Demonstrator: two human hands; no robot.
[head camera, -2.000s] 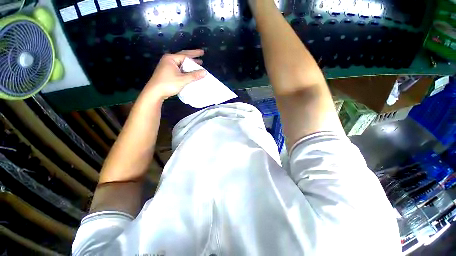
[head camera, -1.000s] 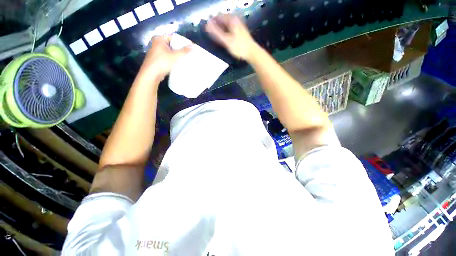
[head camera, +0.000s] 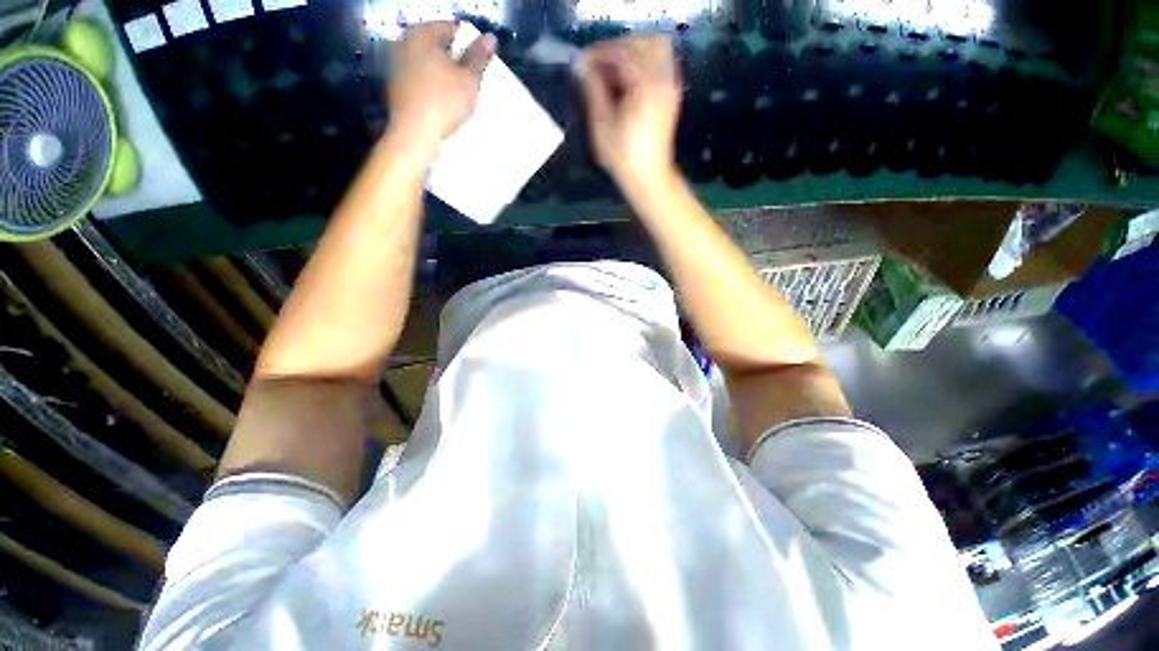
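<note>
My left hand (head camera: 432, 79) holds a white label sheet (head camera: 496, 140) by its upper left corner, between thumb and fingers, above the bench's near edge. My right hand (head camera: 636, 95) is just right of the sheet, a little apart from it, blurred, with fingers bent together; whether a label is on a fingertip cannot be told. Glossy black parts (head camera: 775, 115) lie in long rows under and beyond both hands. Several small white labels (head camera: 186, 17) sit in a row on the black parts at the upper left.
A green fan (head camera: 48, 146) stands at the bench's left end. The green bench edge (head camera: 890, 191) runs across. Below it at right are a pale crate (head camera: 820, 290), a brown cardboard box (head camera: 941, 242) and blue bins (head camera: 1118, 305). Brown upright sheets (head camera: 115, 369) are at left.
Since one second ago the view has shifted, and the labels and fan sit further up and left in it. The right hand's fingers have drawn in. The left hand still holds the sheet.
</note>
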